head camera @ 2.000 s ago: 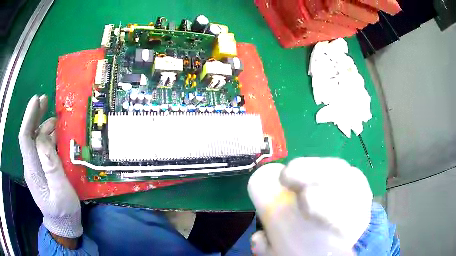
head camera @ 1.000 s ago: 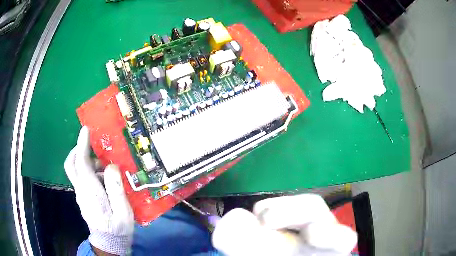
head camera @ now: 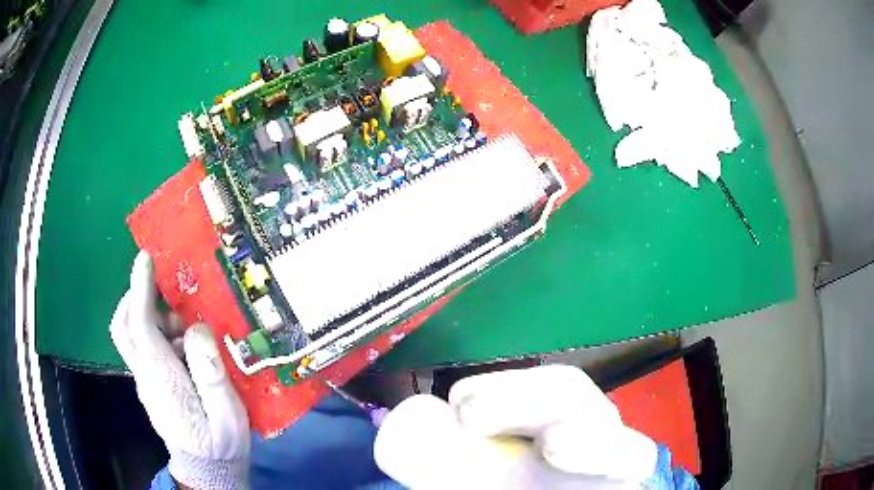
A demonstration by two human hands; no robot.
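A green circuit board (head camera: 364,158) crowded with parts lies tilted on a red foam pad (head camera: 177,225). Its silver-grey ribbed heatsink (head camera: 412,230) faces me, with white lines along the near edge. My gloved left hand (head camera: 182,373) is at the pad's near left corner, its fingers bent with the thumb apart; whether it grips the pad is unclear. My gloved right hand (head camera: 517,431) is closed around a dispensing syringe, mostly hidden in the glove. Its purple hub (head camera: 377,414) and thin needle show, the tip close to the board's near left corner.
A crumpled white sheet (head camera: 661,96) lies at the right with a thin dark rod (head camera: 738,211) sticking out. Red foam pads (head camera: 551,11) are at the back. A black tray with red padding (head camera: 666,412) is below the bench edge. A metal rail curves along the left.
Since two seconds ago the pad and board have turned anticlockwise, and the needle has come to the board's near corner. In the last second the view has shifted slightly.
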